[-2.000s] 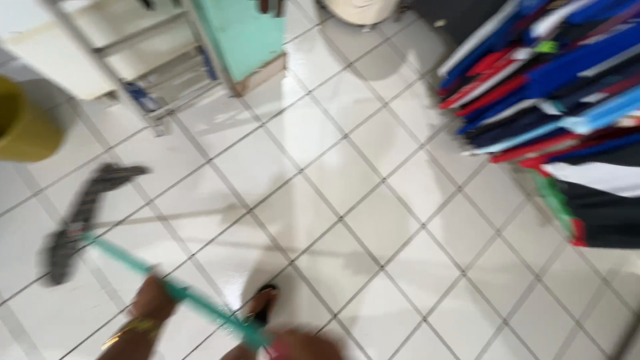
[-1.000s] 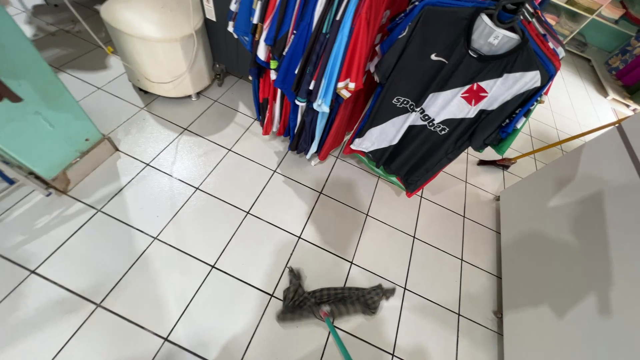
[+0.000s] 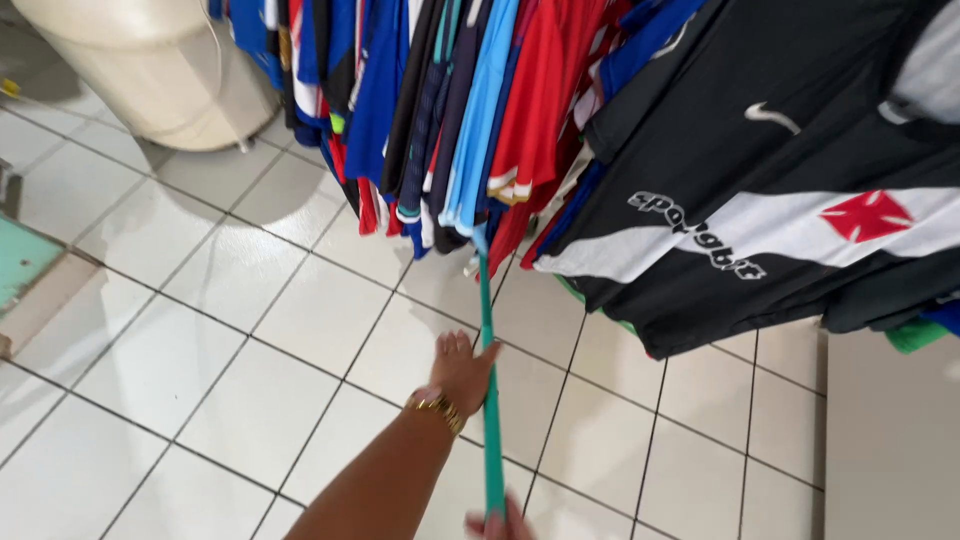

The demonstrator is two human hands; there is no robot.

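Note:
A green mop pole [image 3: 491,427] runs upright through the middle of the view, its far end hidden under hanging sports shirts [image 3: 465,112]. My left hand [image 3: 463,375], with a gold watch at the wrist, lies against the pole's left side. Its fingers are stretched out and its thumb touches the pole. At the bottom edge my right hand [image 3: 501,521], partly cut off and blurred, is closed around the pole's near part. The cloth-wrapped head is out of sight.
A cream round tub [image 3: 172,82] stands at the upper left, a green panel [image 3: 26,262] at the left edge. A black and white jersey [image 3: 735,180] hangs low at the right, above a pale flat surface [image 3: 892,435]. White floor tiles [image 3: 292,300] show between them.
The pole's far end has gone under the hanging shirts; one second ago its cloth-wrapped head showed on the tiles. Both hands have come into view since then. The view has shifted.

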